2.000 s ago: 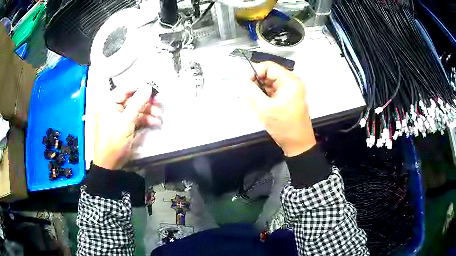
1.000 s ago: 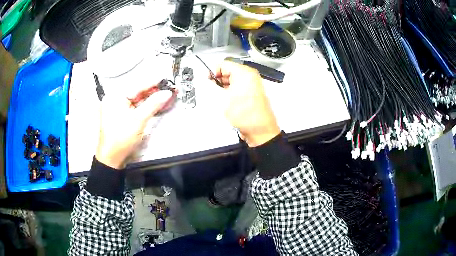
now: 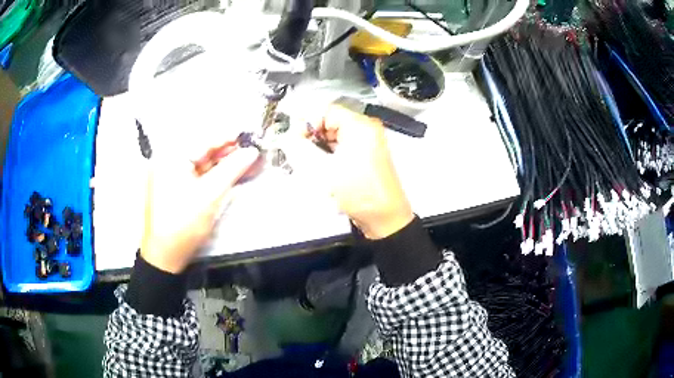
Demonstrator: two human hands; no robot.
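Note:
My left hand [image 3: 193, 196] pinches a small black part [image 3: 250, 139] between thumb and fingers, just left of the soldering fixture [image 3: 279, 156]. The soldering iron head [image 3: 293, 33] stands above the fixture, its tip near the black part. My right hand [image 3: 366, 166] is to the right of the tip, fingers curled together around the end of a thin dark lead [image 3: 313, 133]; much of the lead is hidden or lost in glare. Whether the tip touches the part cannot be told.
A blue tray [image 3: 52, 140] with black parts is at left. A round tin [image 3: 410, 77], a dark flat handle [image 3: 395, 120] and a yellow item [image 3: 380, 37] are behind my right hand. A cable stack [image 3: 550, 111] lies at right, above a blue bin [image 3: 570, 317]. A white hose [image 3: 443, 40] curves across the back.
Over two seconds both hands have come closer together at the fixture, the left with the black part and the right with the lead. The camera view has shifted.

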